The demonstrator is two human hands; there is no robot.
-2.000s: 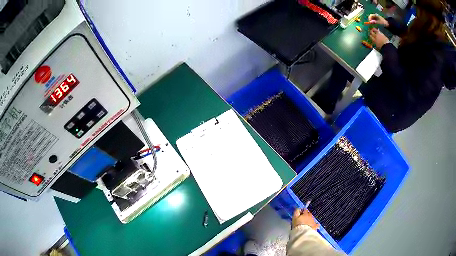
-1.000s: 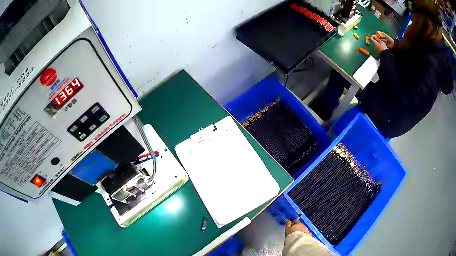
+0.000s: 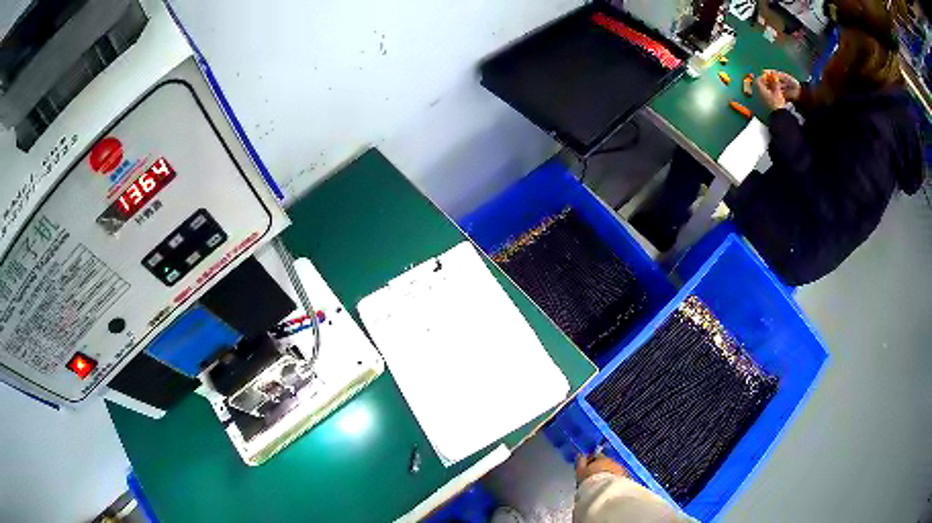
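Note:
My right hand (image 3: 596, 466) is at the left outer edge of the front blue turnover bin (image 3: 812, 352), with a light sleeve behind it. Its fingers are small and blurred, and I cannot tell if they grip the rim or hold something. The bin holds dense black terminated wires (image 3: 680, 403) with gold-coloured ends. A second blue bin (image 3: 491, 209) behind it also holds black wires. A clipboard with a white sheet (image 3: 465, 352) lies on the green mat (image 3: 373, 204). A small dark pen-like item (image 3: 414, 460) lies beside it. My left hand is out of view.
The terminal crimping machine (image 3: 133, 245) stands at the left, its counter reading 1364, with the crimping applicator (image 3: 271, 388) below. A black tray (image 3: 577, 77) stands near the wall. At upper right a person (image 3: 838, 174) handles small orange parts at another green bench.
My right hand has moved a little left and down, from the bin's near-left rim to lower along its outer side. The view has shifted slightly. The other person's hands have moved slightly.

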